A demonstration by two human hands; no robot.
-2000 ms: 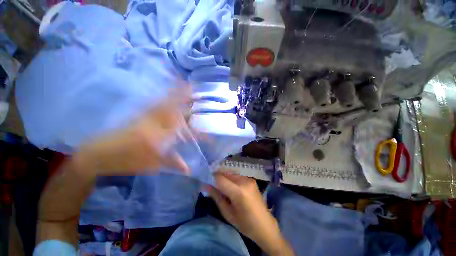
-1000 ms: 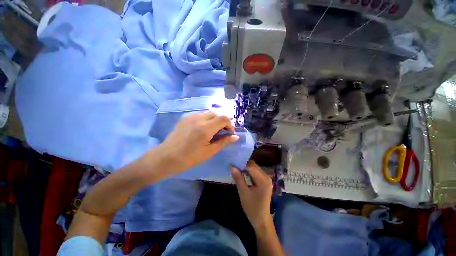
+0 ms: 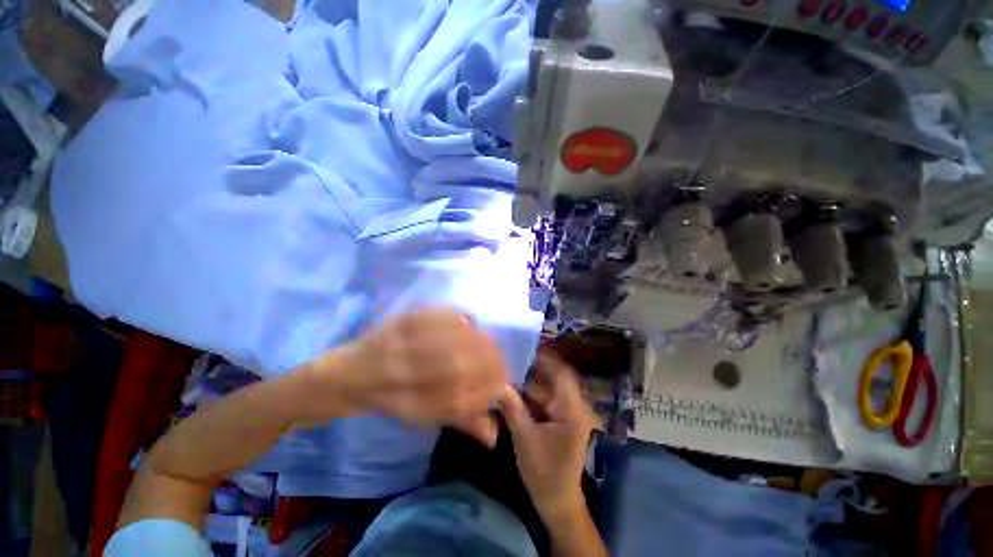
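Observation:
Light blue cloth (image 3: 207,229) lies spread and rumpled on the table left of the overlock machine (image 3: 599,98). Its right edge runs under the bright light at the needle area (image 3: 541,261). My left hand (image 3: 430,364) is blurred, over the near edge of the cloth with fingers bent; whether it grips the cloth is unclear. My right hand (image 3: 550,424) is just right of it, below the needle area, with thumb and fingers close to the cloth's near right corner. Whether it pinches the cloth cannot be told.
Scissors with yellow and red loops (image 3: 900,386) lie on a white cloth pad (image 3: 838,370) at right. A marked strip (image 3: 730,419) runs along the machine's front edge. Grey tension dials (image 3: 762,250) stand above. Duller blue cloth (image 3: 697,506) hangs low near the lap.
My left hand has moved from beside the needle down towards my right hand. My right hand has moved slightly lower. The view has shifted, so the machine sits further right.

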